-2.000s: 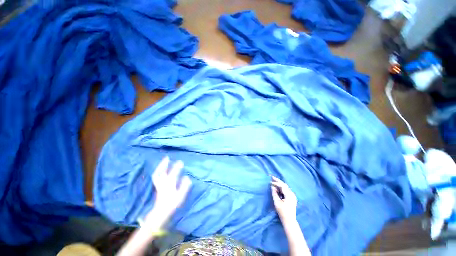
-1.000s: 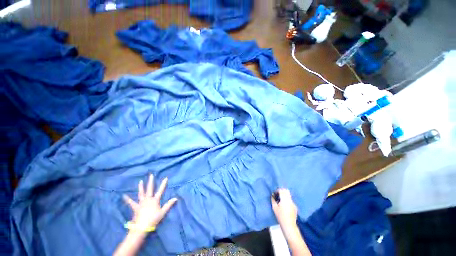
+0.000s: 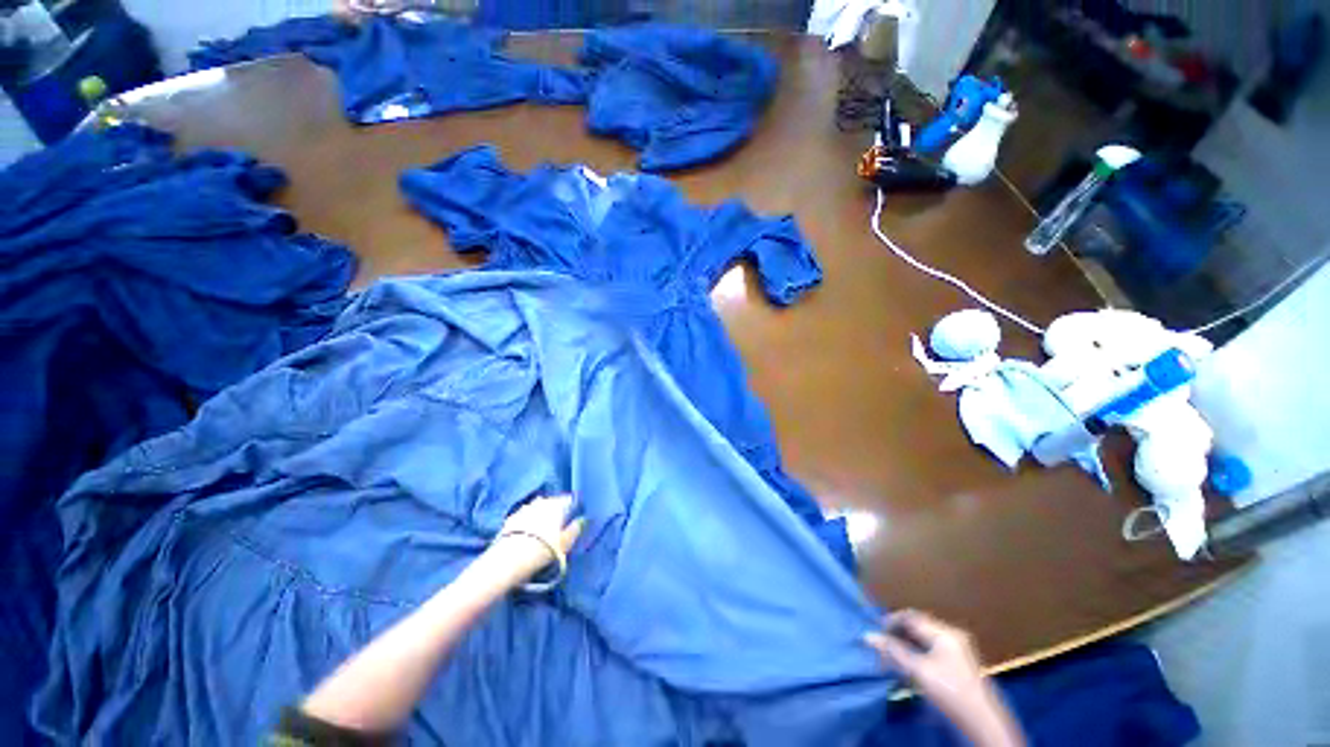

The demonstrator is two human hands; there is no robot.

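A tiered denim dress [image 3: 379, 496] lies spread in front of me. Its skirt shows the paler wrong side, with raised stitched seams, and its darker bodice, V neck and short sleeves point away from me. My left hand [image 3: 543, 528] is on the skirt near the middle, its fingers bent at the cloth; it wears a band at the wrist. My right hand [image 3: 922, 651] pinches the skirt's edge at the lower right and holds it stretched. I cannot make out any tool in the right hand.
The brown table's pale edge [image 3: 1123, 620] curves at the right. Blue dresses lie at left [image 3: 131, 292] and far side [image 3: 678, 95]. At right are a white and blue bundle [image 3: 1130, 387], a corded orange-and-black device [image 3: 883, 165], a white-and-blue bottle [image 3: 980, 139] and a clear tube [image 3: 1076, 204].
My left hand has moved up and right from lying spread on the skirt. My right hand has moved right and drawn the skirt's edge. More bodice shows, and the skirt's right part has shifted left.
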